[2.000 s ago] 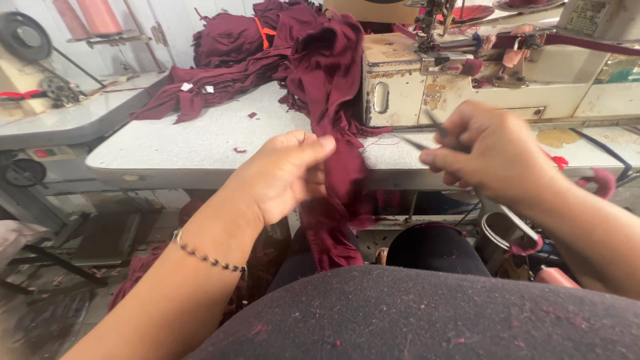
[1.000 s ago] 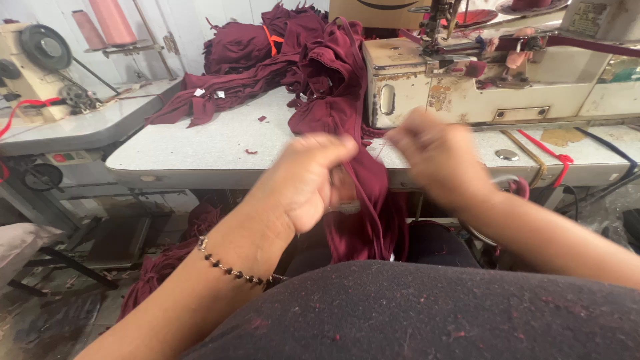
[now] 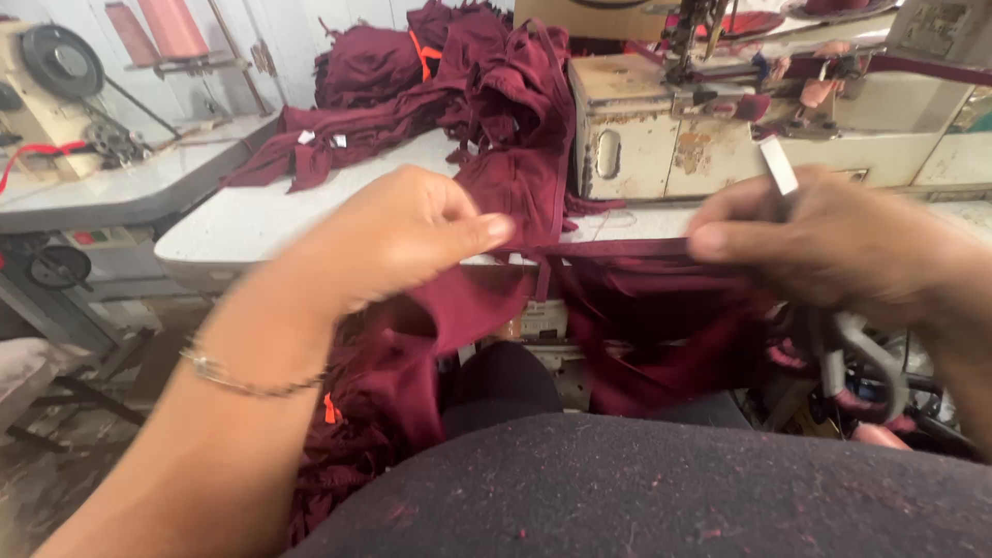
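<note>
Maroon fabric (image 3: 643,310) is stretched between my two hands over my lap, below the table edge. My left hand (image 3: 418,232), blurred, pinches its edge between thumb and fingers. My right hand (image 3: 814,240) grips the other end of that edge and also holds scissors (image 3: 860,356), whose grey handles hang below the palm while a pale metal part sticks up above the fingers. Between the hands the cloth joins a maroon strip that runs up over the table to a heap of maroon garments (image 3: 496,101). Loose threads lie near the machine's base.
An industrial sewing machine (image 3: 635,132) stands at the right of the white table (image 3: 225,225). Another machine (image 3: 54,93) and pink thread cones (image 3: 174,31) are on the left. More maroon cloth (image 3: 341,449) hangs or lies low beside my left leg. A cardboard box (image 3: 589,19) is behind.
My hands have moved apart, and the maroon cloth that hung below my left hand is now spread between them. The scissors in my right hand have turned from pointing toward the cloth to pointing up.
</note>
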